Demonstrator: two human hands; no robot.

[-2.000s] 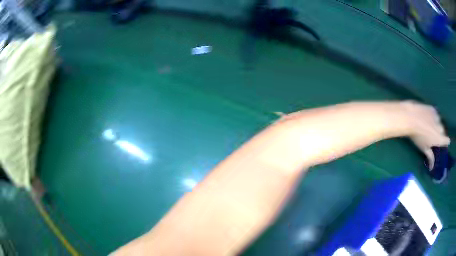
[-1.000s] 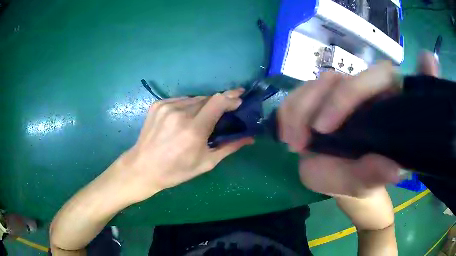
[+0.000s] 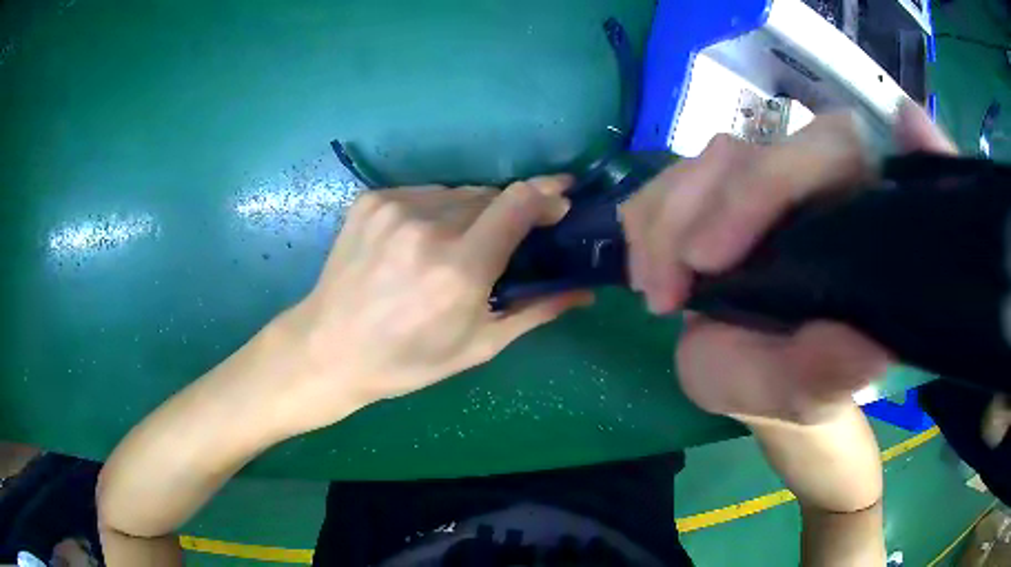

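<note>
My left hand (image 3: 416,277) holds a dark navy workpiece (image 3: 565,249) on the green table, thumb below it and fingers above. Thin curved dark strips, one (image 3: 355,164) at the left and one (image 3: 623,69) at the right, show beyond the hand; whether they join the workpiece is hidden. My right hand (image 3: 754,244), slightly blurred, grips a thick black electric screwdriver (image 3: 887,266) that points left. Its front end is at the workpiece's right side; the bit and any screw are hidden by my fingers.
A blue-sided white screw feeder (image 3: 704,66) stands at the upper right, close beyond my right hand. The glossy green table (image 3: 200,111) has small specks on it and a curved near edge. Beyond that edge is a green floor with yellow lines (image 3: 737,512). Dark clothing shows at the bottom.
Two seconds ago an arm reached far right to a dark object. Since one second ago, the screwdriver's front has closed in on the workpiece, and the feeder and strips sit slightly further right in view.
</note>
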